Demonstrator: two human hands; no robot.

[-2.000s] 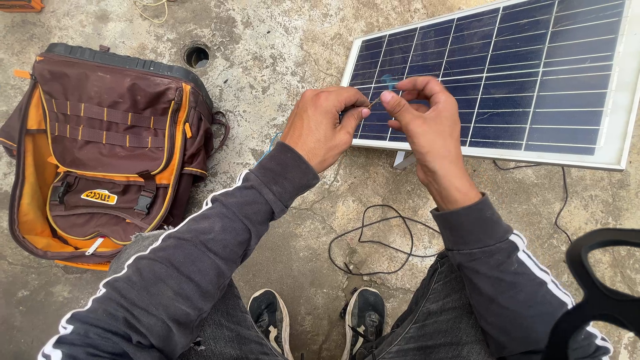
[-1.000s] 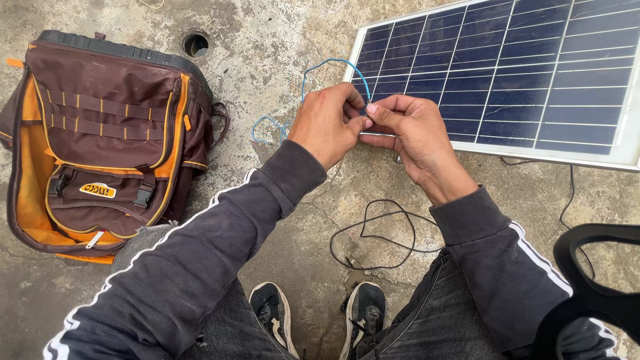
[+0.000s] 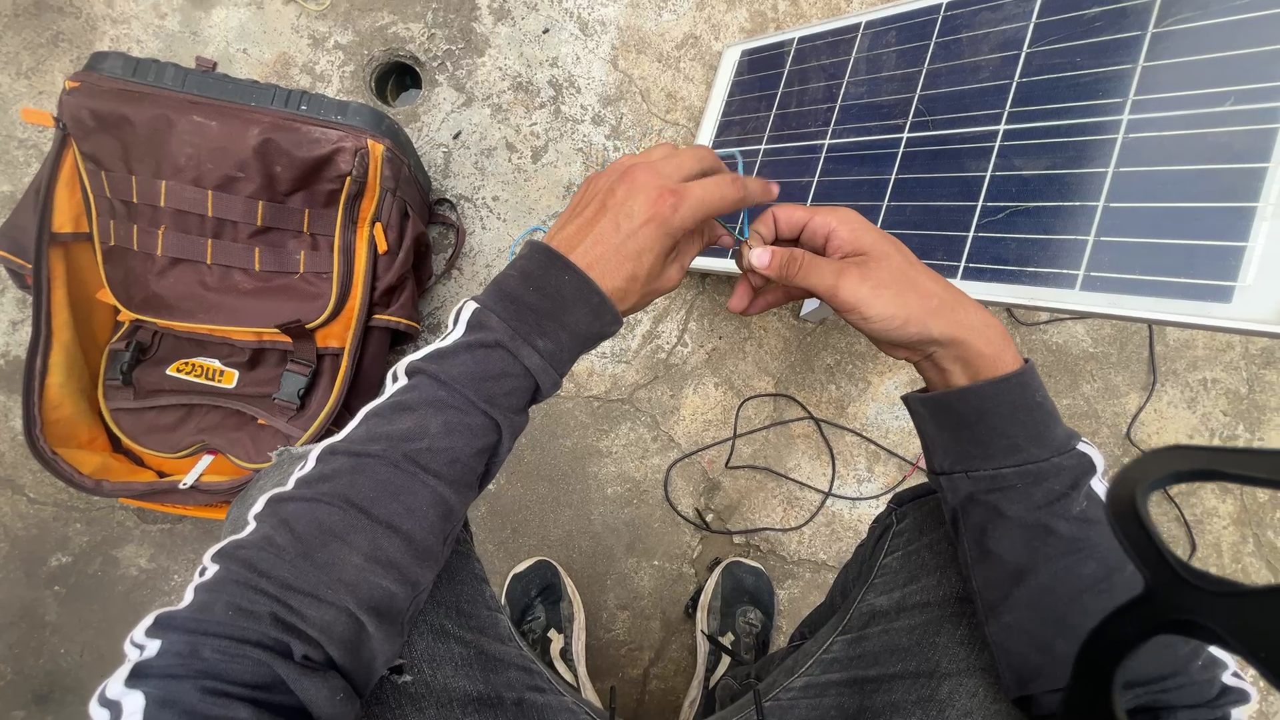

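My right hand [image 3: 800,260] pinches the end of a blue wire [image 3: 743,215] between thumb and fingertips, where a small copper-coloured tip shows. Just left of it my left hand [image 3: 655,220] has its index finger stretched out over the wire; its thumb and other fingers are largely hidden, so its hold cannot be told. Part of the blue wire loops up over the frame of the solar panel [image 3: 980,140], and another part shows beside my left wrist. Both hands are at the panel's lower left corner.
A brown and orange tool bag [image 3: 215,290] lies unzipped at the left, near a round hole [image 3: 396,82] in the concrete. A thin black cable [image 3: 790,420] is looped on the ground before my shoes. A black object [image 3: 1170,590] with ring-shaped openings intrudes at the lower right.
My hands were close together one second ago; now my left index finger is extended and the fingertips are apart. The blue wire's high loop has dropped lower, beside the panel's edge.
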